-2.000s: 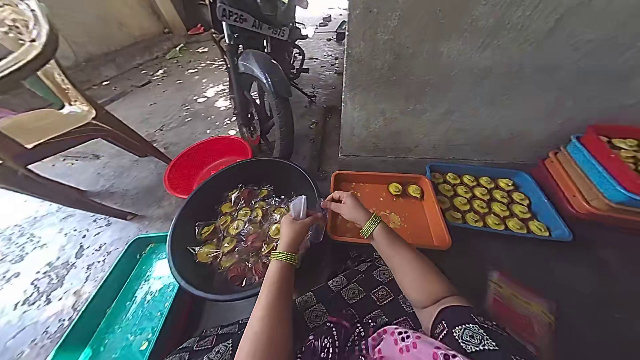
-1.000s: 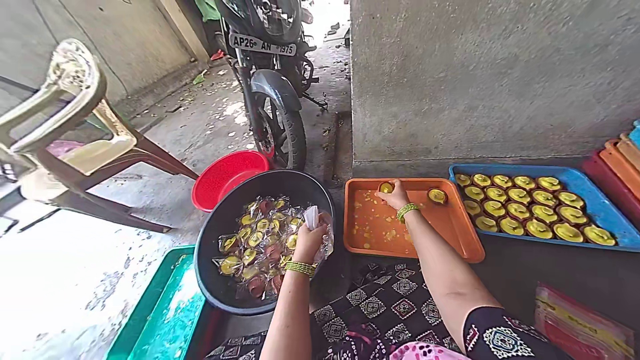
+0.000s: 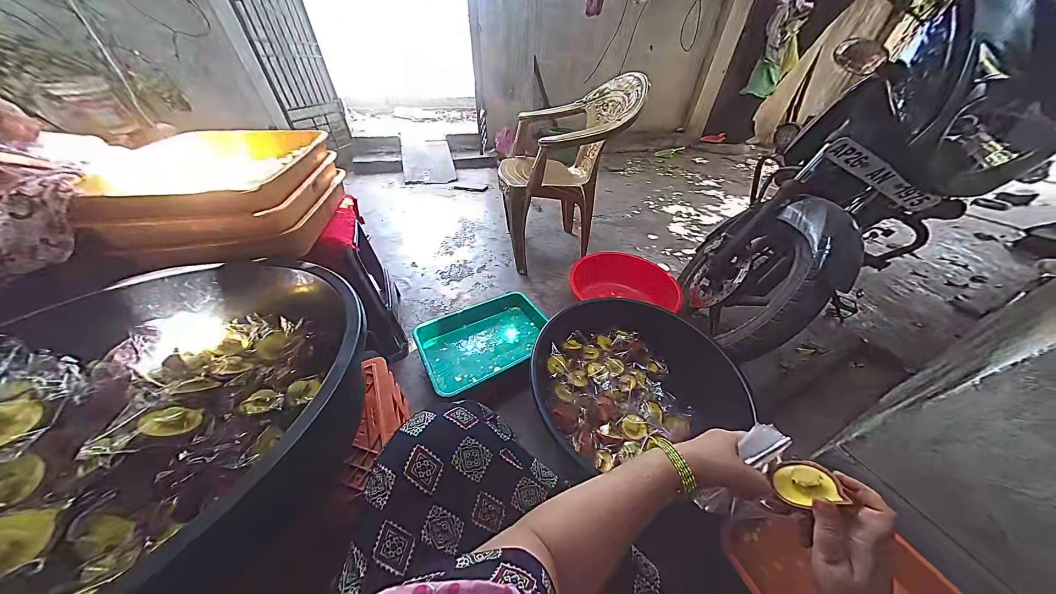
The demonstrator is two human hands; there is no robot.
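Note:
My right hand (image 3: 854, 528) holds a small brown clay lamp with a yellow filling (image 3: 802, 484) between thumb and fingers. Beside it, my left hand (image 3: 730, 464) grips clear plastic bags (image 3: 763, 444), their edges close to the lamp. Below both hands lies an orange tray (image 3: 916, 565), partly hidden by them. A black tub (image 3: 709, 371) under my left forearm holds many similar lamps wrapped in clear plastic (image 3: 615, 367).
Another large black tub (image 3: 351, 355) of wrapped lamps stands at left, near stacked orange trays (image 3: 280, 210). A teal tray (image 3: 474, 375), red basin (image 3: 623, 276), plastic chair (image 3: 540, 169) and motorcycle (image 3: 817, 239) stand ahead. A wall (image 3: 973, 445) is at right.
The view has swung far to the left. My right hand, over the orange tray at a lamp one second ago, now holds a lamp beside the bags in my left hand.

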